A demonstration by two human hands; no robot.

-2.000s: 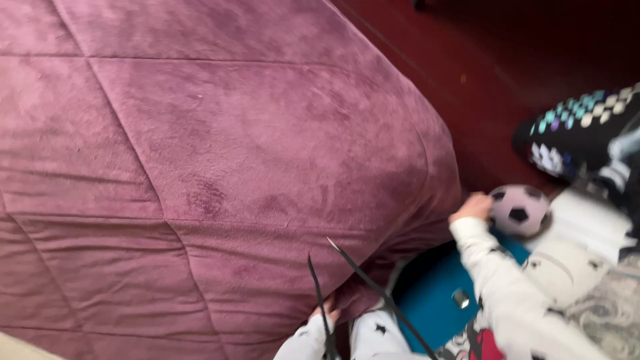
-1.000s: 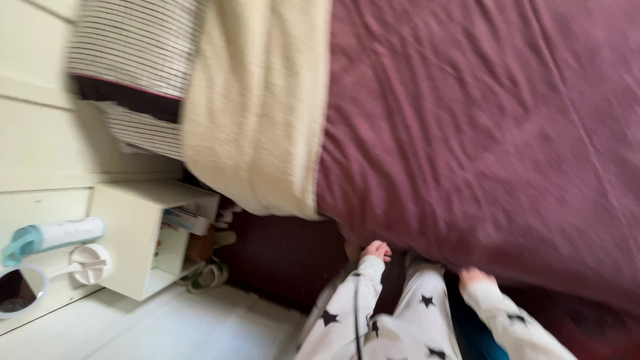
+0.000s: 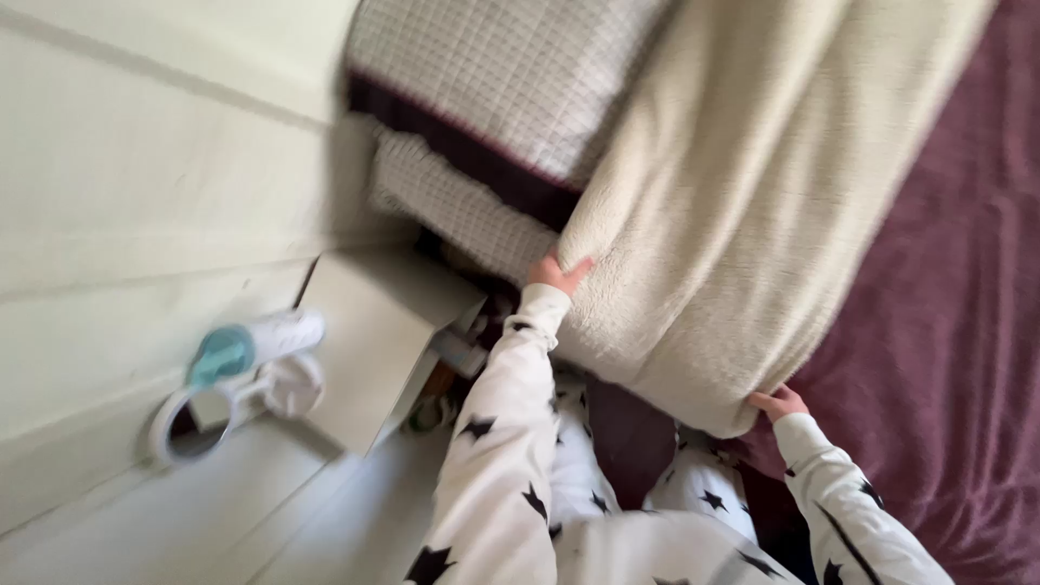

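Note:
A cream fleece layer (image 3: 699, 227), folded back across the bed, hangs over its near side beside a purple plush blanket (image 3: 934, 325). My left hand (image 3: 561, 274) grips the fleece at its left edge, thumb on top. At the fleece's lower right corner, my right hand (image 3: 780, 401) pinches the edge where it meets the purple blanket. Beyond my left hand lie a checked pillow (image 3: 512, 73) with a dark purple border and, below it, more checked fabric (image 3: 463, 203). The fingertips of both hands are partly hidden by the fabric.
A white bedside cabinet (image 3: 366, 341) stands against the pale wall (image 3: 162, 162) at left. On it are a white bottle with a teal top (image 3: 260, 341) and a round mirror on a stand (image 3: 193, 426). White floorboards (image 3: 325, 520) lie below. My legs are close to the bed.
The view has swung from the purple blanket toward the pillow end. Both hands, at the purple blanket's edge a second ago, are now on the cream fleece.

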